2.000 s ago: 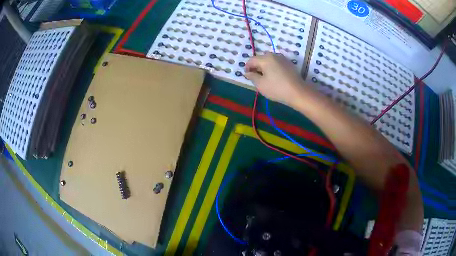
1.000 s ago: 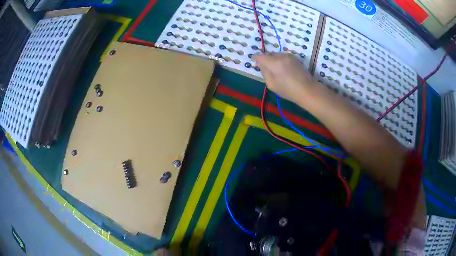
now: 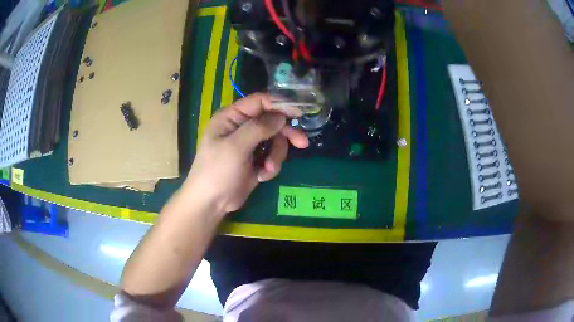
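Observation:
The black test fixture (image 3: pixel 362 72) stands at top centre, with a clear pressing block (image 3: pixel 291 78) at its front and a round silvery nest (image 3: pixel 318 118) below it. My left hand (image 3: pixel 245 141) is bare, its thumb and fingers bent together at the left side of the nest. A small bright bit shows by the fingertips; whether they grip it I cannot tell. My right forearm runs up the right side and leaves at the top edge; my right hand is out of the picture. Dumbbell-shaped parts lie in rows on a white tray (image 3: pixel 481 151) at right, partly behind the forearm.
A cardboard sheet (image 3: pixel 135 69) at left bears scattered dark parts and a ridged strip (image 3: pixel 129 116). Stacked trays (image 3: pixel 24 94) stand farther left. A green label (image 3: pixel 318 202) lies before the fixture. Red wires (image 3: pixel 284 26) hang over it. Yellow tape runs along the bench edge.
The view has shifted down to the fixture and front edge. My left hand is now plainly in view at the nest. My right hand, earlier at the back tray, is out of the picture.

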